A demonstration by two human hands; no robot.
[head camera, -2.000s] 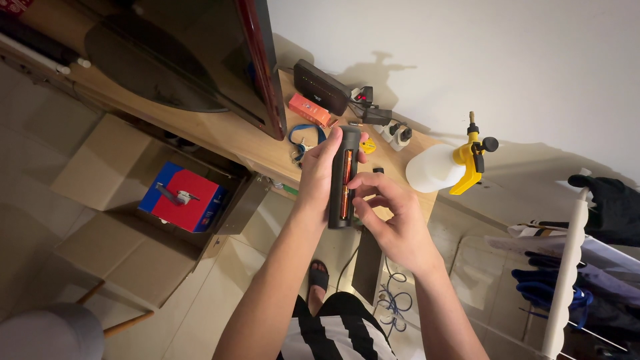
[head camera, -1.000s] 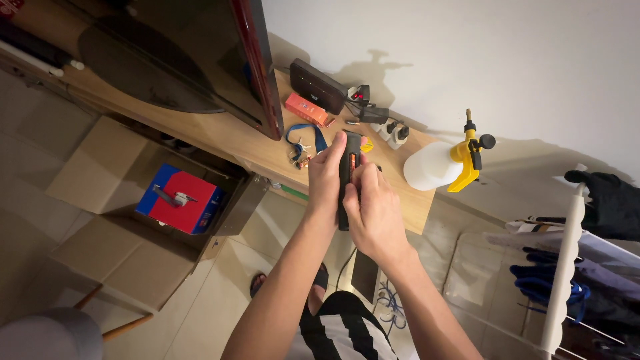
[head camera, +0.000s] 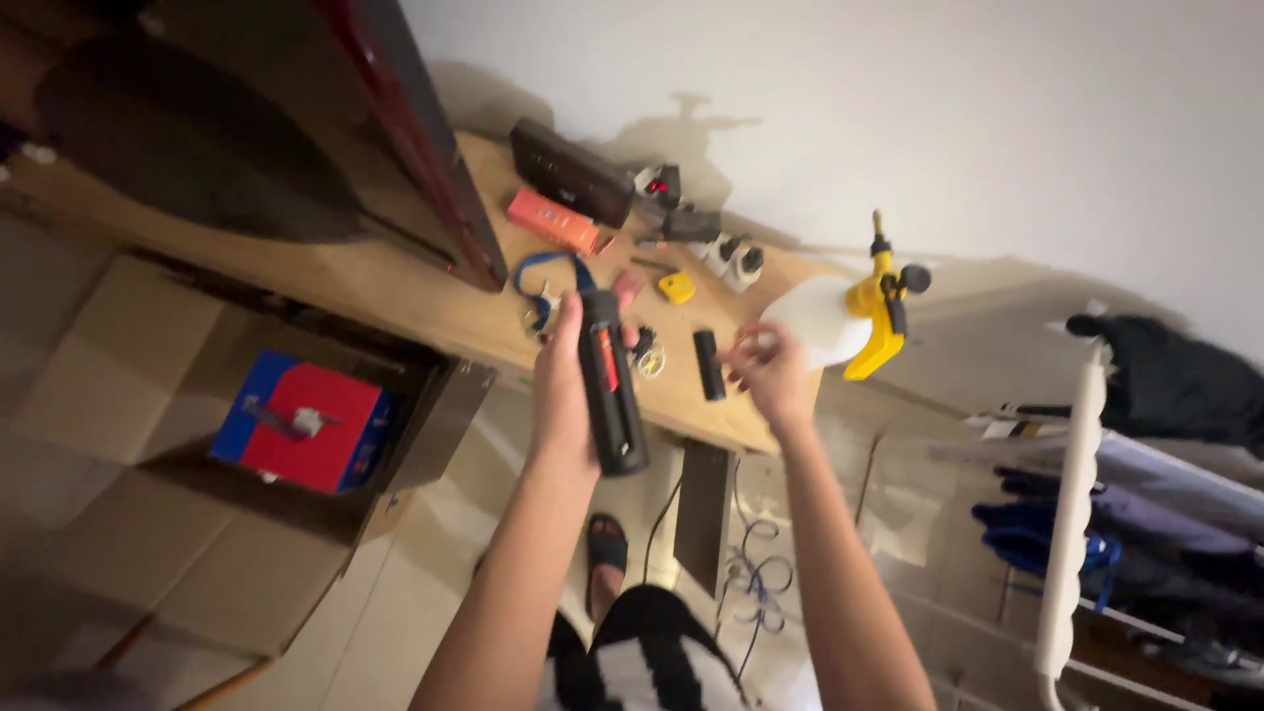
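My left hand (head camera: 565, 380) grips a black cylindrical device (head camera: 618, 425) with an open slot along its side. A reddish-orange battery (head camera: 606, 357) shows in the upper part of the slot, while the lower part looks dark. To the right, my right hand (head camera: 770, 370) is blurred above the wooden desk, fingers bent; whether it holds something small I cannot tell. Close to its fingertips a short black cylinder (head camera: 709, 365) rests on the desk. A yellow tape measure (head camera: 676, 287) and a blue lanyard (head camera: 555, 262) lie behind the device.
On the wooden desk (head camera: 780, 272) are a monitor (head camera: 415, 148), a black box-shaped device (head camera: 571, 174), an orange box (head camera: 553, 222), plugs (head camera: 731, 259) and a white-and-yellow spray bottle (head camera: 820, 321). An open carton (head camera: 109, 370) holds a red-and-blue box (head camera: 311, 425). A drying rack (head camera: 1074, 513) stands right.
My right hand has come away from the device and moved right. The lower part of the slot, where an orange battery showed two seconds ago, now looks dark.
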